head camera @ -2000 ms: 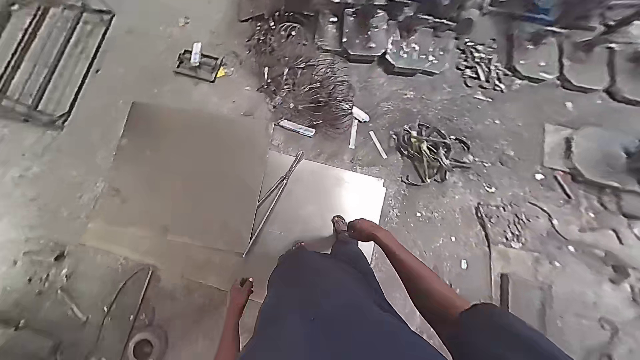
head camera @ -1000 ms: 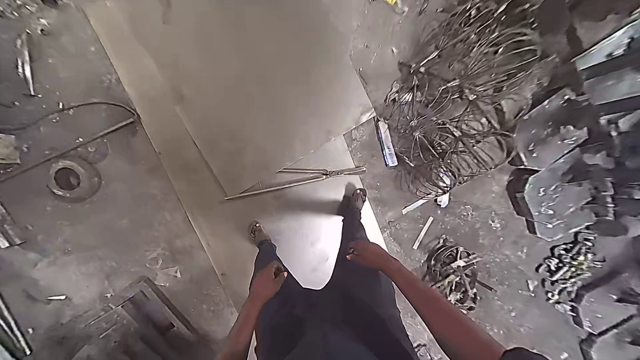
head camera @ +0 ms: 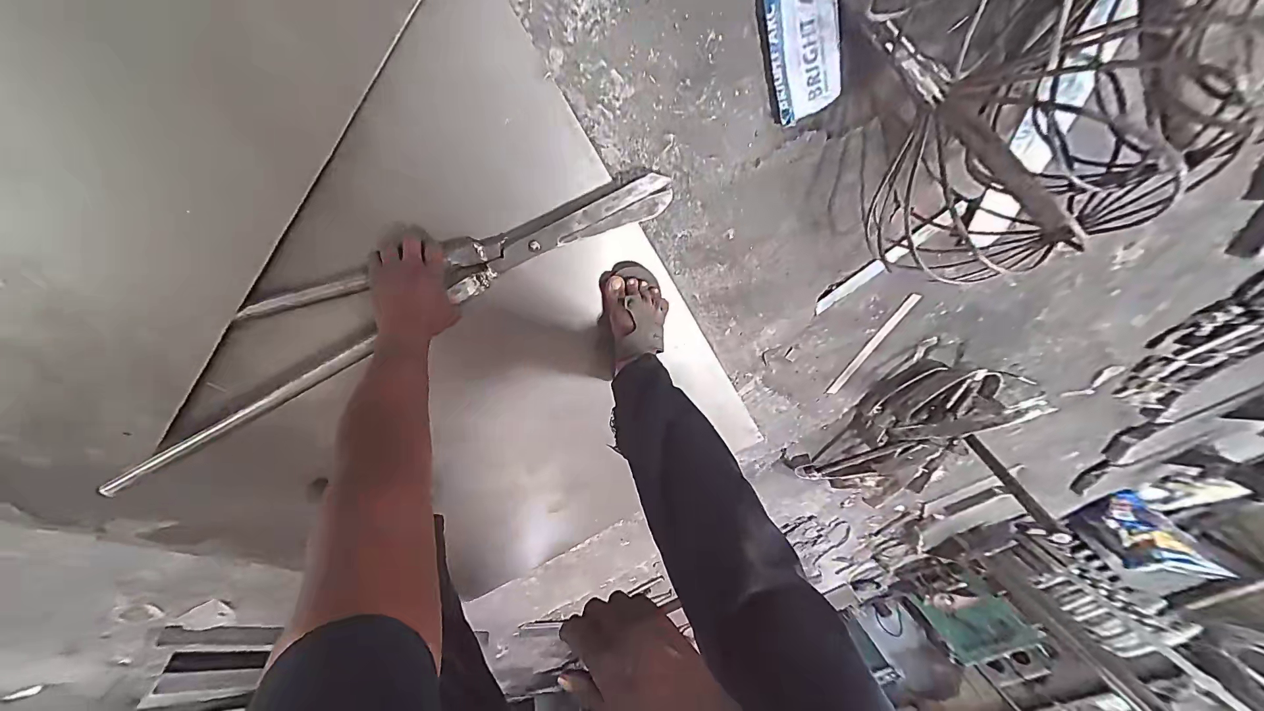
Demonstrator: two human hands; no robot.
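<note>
Long-handled metal hand shears [head camera: 553,232] lie across a flat sheet of metal [head camera: 533,425], their blades closed or nearly so and pointing up and right past its edge. My left hand [head camera: 410,286] is closed over the upper handle just behind the pivot; the other handle runs beneath my wrist, down and left. Low in the view is my right hand [head camera: 642,642], beside my right leg, with bent fingers and the thumb apart; its palm is hidden. A larger metal sheet [head camera: 148,197] overlaps the first at the left. My right foot stands on the brighter sheet, near the blades.
Tangled wire [head camera: 987,188] and a printed packet [head camera: 805,59] lie on the floor at upper right. Below them are a thin pale strip [head camera: 874,344] and another scrap bundle [head camera: 918,405]. Metal parts and a green item [head camera: 973,627] are at lower right, slatted metal [head camera: 217,662] at lower left.
My left hand has gone from beside my leg to the shears and taken hold of a handle. My right hand has left its place at my right thigh. The view is closer and turned.
</note>
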